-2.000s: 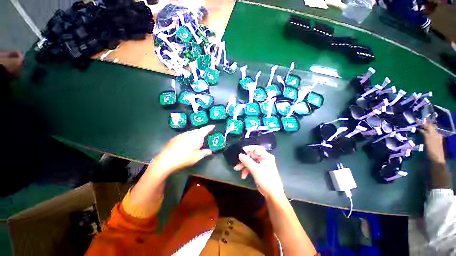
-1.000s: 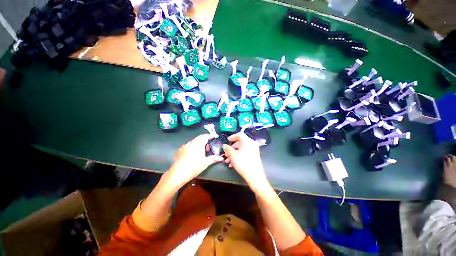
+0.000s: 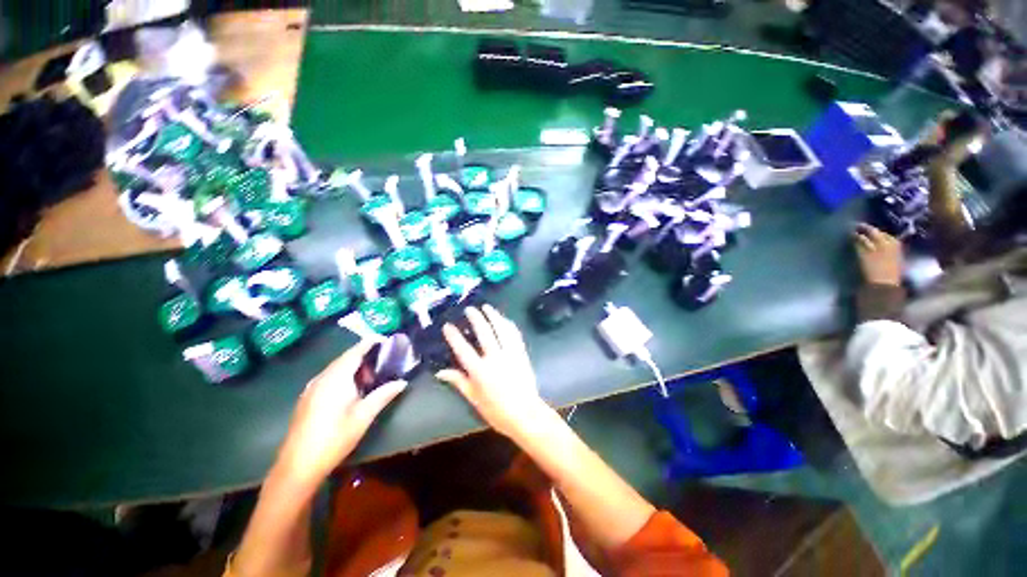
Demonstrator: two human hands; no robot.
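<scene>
My left hand (image 3: 327, 408) holds a black unit (image 3: 389, 363) near the bench's front edge. Its top is black and shiny, and a white tail (image 3: 358, 326) sticks up behind it. My right hand (image 3: 491, 366) lies over a dark piece (image 3: 437, 342) just right of the unit; its fingertips are spread on it, and whether it grips it I cannot tell. Open housings with green boards (image 3: 381, 314) and white tails stand in rows just beyond my hands.
Closed black units (image 3: 700, 282) stand right of the green ones. A white plug-in box (image 3: 624, 331) lies near the front edge. A pale tray (image 3: 779, 157) and blue box (image 3: 839, 152) stand farther right, beside a seated person (image 3: 946, 349). Loose boards (image 3: 180, 143) and black slotted blocks (image 3: 545, 68) lie beyond.
The view has swung right. The green-faced unit by my left hand two seconds ago now appears black-topped in it. My right hand has moved off that unit to the dark piece beside it.
</scene>
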